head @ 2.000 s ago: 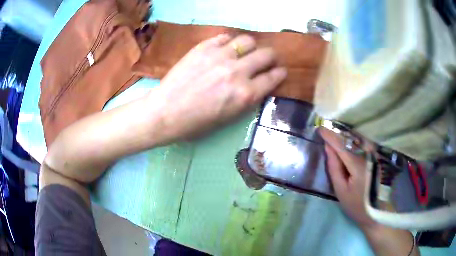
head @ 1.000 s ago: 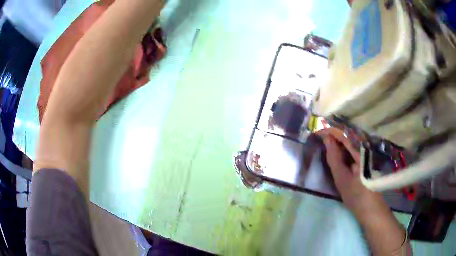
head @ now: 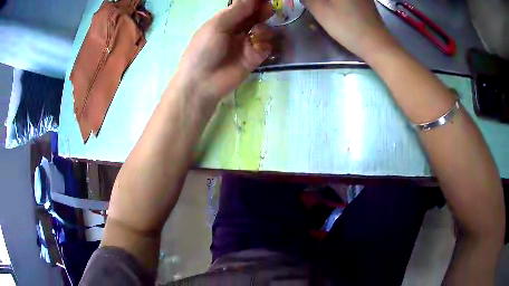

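My left hand (head: 226, 53) is at the top centre, palm partly turned up and fingers curled, by the machine's grey metal bed (head: 329, 49). Its fingertips are blurred and partly cut off, so I cannot tell whether it holds anything. My right hand (head: 349, 22) reaches to the top edge from the right; its fingertips are cut off. A small yellow piece (head: 278, 5) shows between the hands. The needle and machine head are out of the picture. Brown zippered cut pieces (head: 103, 70) lie crumpled at the left of the table.
Red-handled snips (head: 427, 27) lie on the metal bed right of my right hand. A dark flat rectangle, perhaps a phone (head: 491, 84), is at the right. The pale green table's front edge (head: 312, 174) runs above my lap.
The view has tilted down, taking the machine head out of sight. My left hand has come from the brown pile to beside my right hand. The long brown panel seen earlier is gone.
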